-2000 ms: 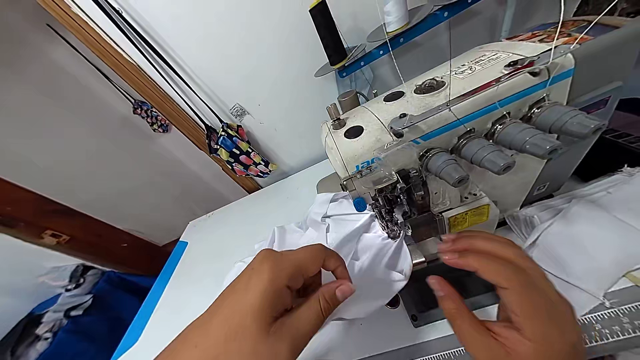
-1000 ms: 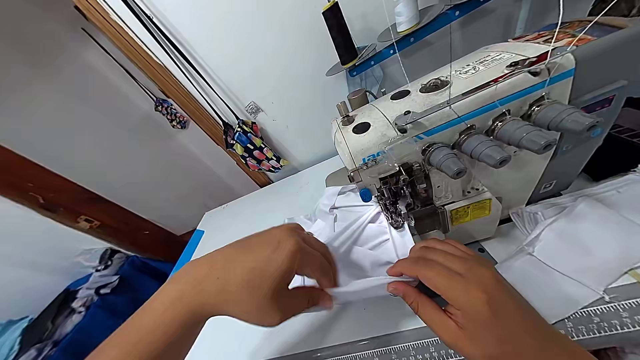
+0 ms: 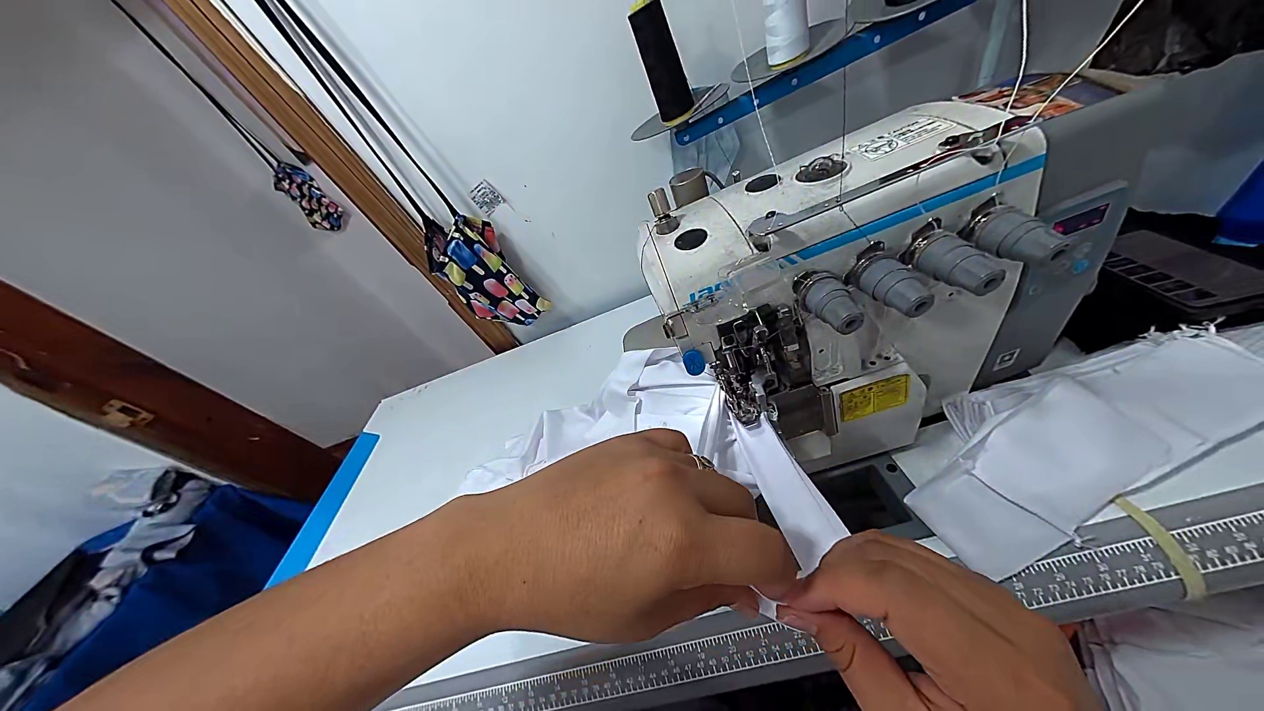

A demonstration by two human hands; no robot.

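Observation:
White fabric lies bunched on the table left of the presser foot of an overlock sewing machine. A strip of it stretches from the foot toward the table's front edge. My left hand, with a ring on one finger, pinches the fabric's near end, its fingertips partly hidden. Close beside it, my right hand grips the same end with thumb and fingers. The two hands meet just above the ruler tape.
Stacked white fabric pieces lie right of the machine, with a yellowish band across the edge ruler. Thread cones stand behind. Patterned face masks hang at the wall. Blue cloth is at the lower left.
Both hands were apart and empty two seconds ago, then took hold of the fabric's near edge. Since then they have come together, lower and nearer the table's front edge, with the fabric drawn into a strip.

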